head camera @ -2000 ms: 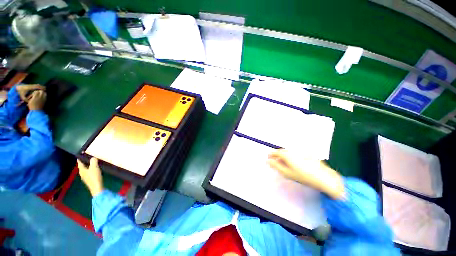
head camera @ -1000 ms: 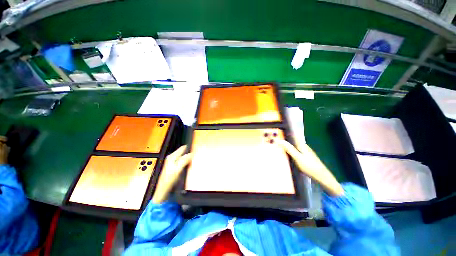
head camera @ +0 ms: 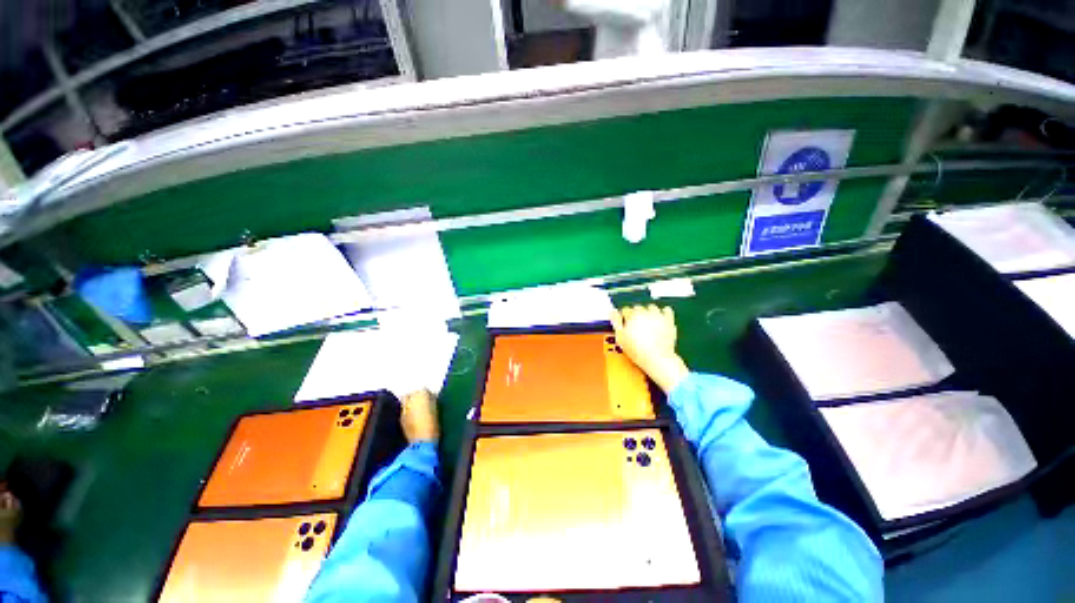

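Observation:
A black tray (head camera: 566, 429) with two orange-gold back covers (head camera: 572, 507) lies in front of me, its near edge cut off by the picture's rim. My right hand (head camera: 648, 342) is at its far right corner, its fingers partly curled over the edge of the loose white sheets (head camera: 548, 306); I cannot tell whether it grips anything. My left hand (head camera: 420, 417) is between this tray and the left tray stack (head camera: 384, 436), near the white papers; its fingers are largely hidden. The left stack has two orange back covers (head camera: 283, 456) on top.
Covered trays with pinkish-white sheets (head camera: 931, 454) stand at the right, beside a taller black tray stack (head camera: 961, 318). Papers (head camera: 295, 283) hang on the rail of the green back panel. Another person's hand (head camera: 10, 512) shows at the far left edge.
My hands have moved from the middle tray's sides towards its far end. The tray sits lower in the picture. The view has tilted up, showing more beyond the panel.

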